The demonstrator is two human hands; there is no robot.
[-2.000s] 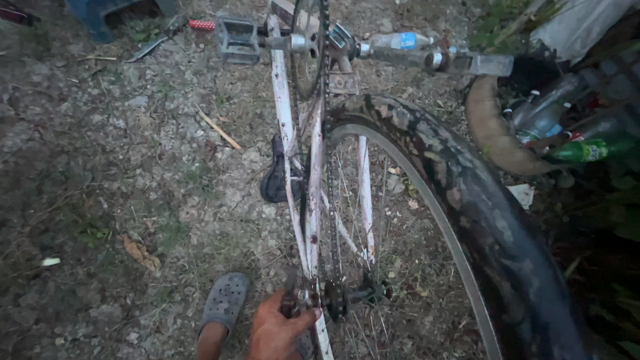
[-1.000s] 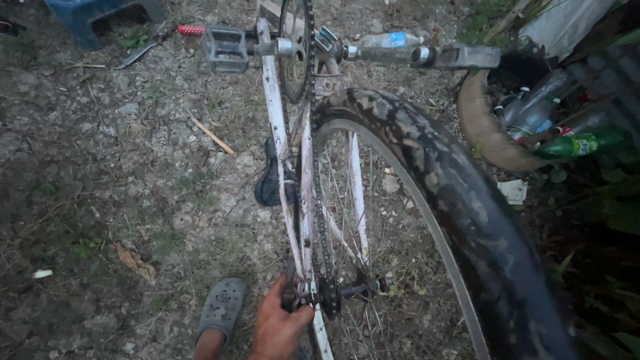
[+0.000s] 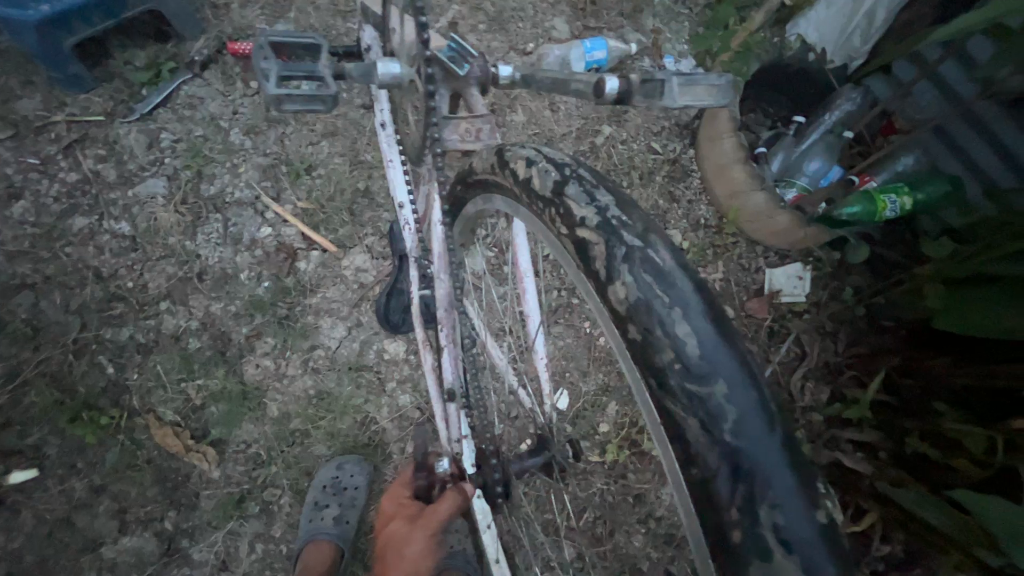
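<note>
An upside-down bicycle with a worn white and pink frame (image 3: 444,312) fills the middle. At the bottom centre, my left hand (image 3: 416,520) grips a dark metal part (image 3: 436,472) at the rear axle, with the thumb towards the frame. The chain (image 3: 472,376) runs beside the frame, near the rear hub (image 3: 496,480). To the right of the hand stands the rear wheel with its worn, patchy black tyre (image 3: 640,288). Two pedals (image 3: 294,72) (image 3: 680,90) and the crank are at the top. My right hand is out of view.
A black saddle (image 3: 396,296) lies low behind the frame. A clog-shod foot (image 3: 334,500) is left of my hand. Upper left are a blue plastic stool (image 3: 88,32) and a blade (image 3: 160,94). Plastic bottles (image 3: 888,200) lie inside an old tyre (image 3: 744,192) at right.
My left hand stays at the rear axle, with its grip on the metal part much the same. The view has shifted slightly.
</note>
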